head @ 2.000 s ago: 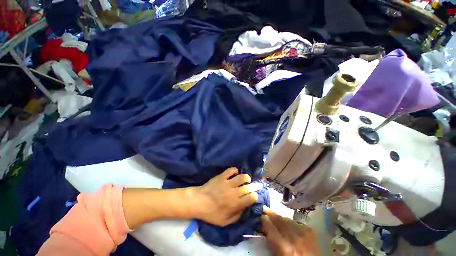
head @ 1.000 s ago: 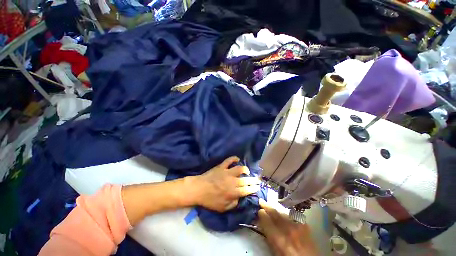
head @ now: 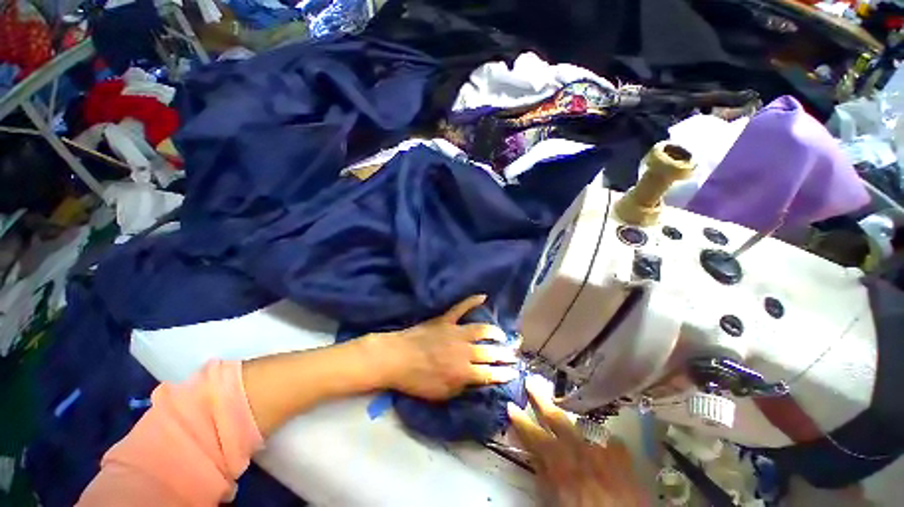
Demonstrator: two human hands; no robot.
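The navy garment (head: 396,238) lies in a large heap left of the white sewing machine (head: 684,307), and part of it runs under my hands to the needle area. My left hand (head: 446,356) lies on the cloth just left of the needle, fingers towards it, thumb raised apart. My right hand (head: 570,456) is in front of the machine head, fingertips on the cloth edge. It is partly blurred. The needle and presser foot are mostly hidden by the head and my fingers.
A tan knob (head: 654,183) stands on the machine head. Purple cloth (head: 783,163) lies behind it. A long dark tool (head: 699,475) and small pale items lie right of my right hand. The white table (head: 228,342) shows beside my left forearm. Light-blue strips lie on the navy cloth.
My left hand has spread its fingers, moved slightly up and lifted its thumb. The cloth bunched beneath it has shifted up towards the machine. My right fingers have spread and straightened near the needle.
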